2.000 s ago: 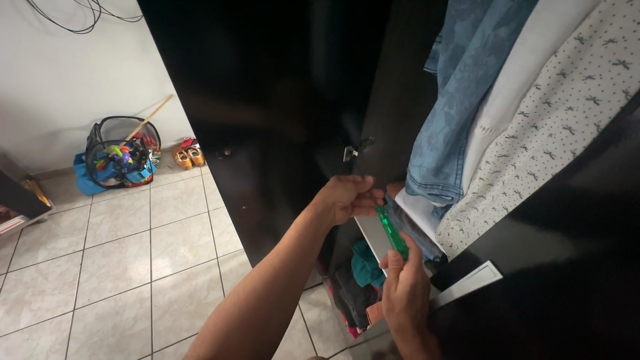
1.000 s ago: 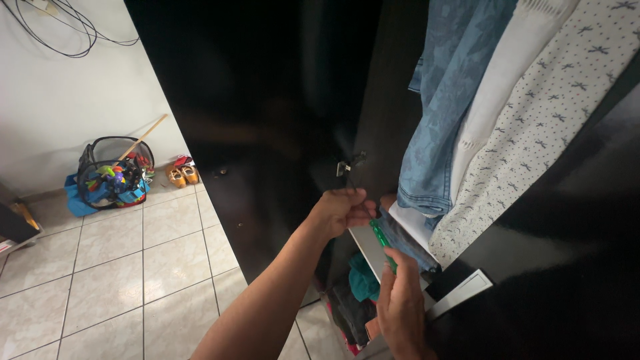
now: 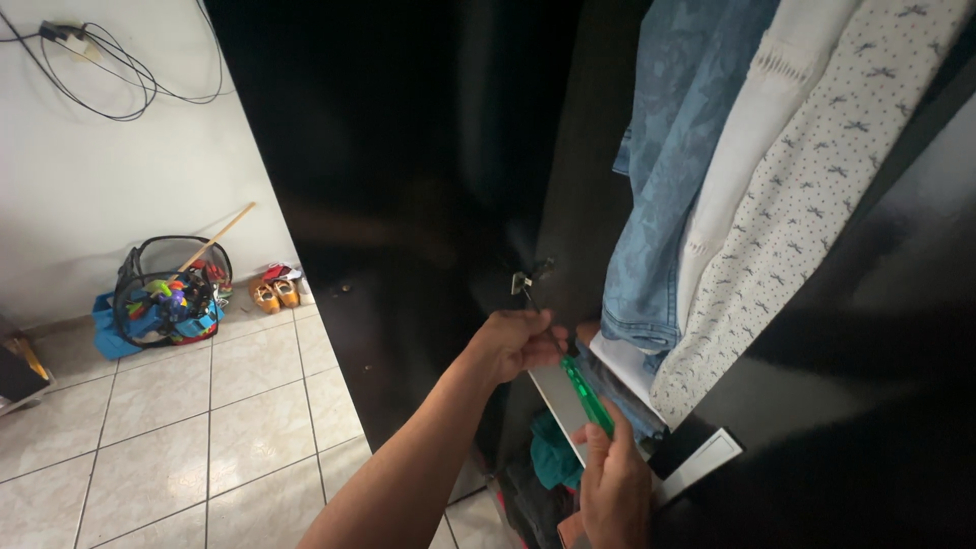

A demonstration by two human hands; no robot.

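My right hand (image 3: 612, 473) grips the green handle of a screwdriver (image 3: 585, 393) at the lower middle. The dark shaft points up and left, and my left hand (image 3: 520, 345) has its fingers around it. The shaft's far end is at or close to a small metal hinge (image 3: 521, 283) on the edge of a black wardrobe panel (image 3: 396, 191); whether the tip touches a screw I cannot tell. Just right of the hands hang blue jeans (image 3: 648, 244) inside the wardrobe.
White garments (image 3: 808, 198) hang beside the jeans. A white shelf (image 3: 560, 408) has folded clothes around it. At right is a black door with a white handle (image 3: 700, 465). A mesh basket of toys (image 3: 171, 297), shoes (image 3: 274, 293) and cables (image 3: 126, 72) are at left.
My left fingers have closed in around the screwdriver's shaft, which now shows reaching up to the hinge. My right hand keeps hold of the handle. The view has shifted slightly.
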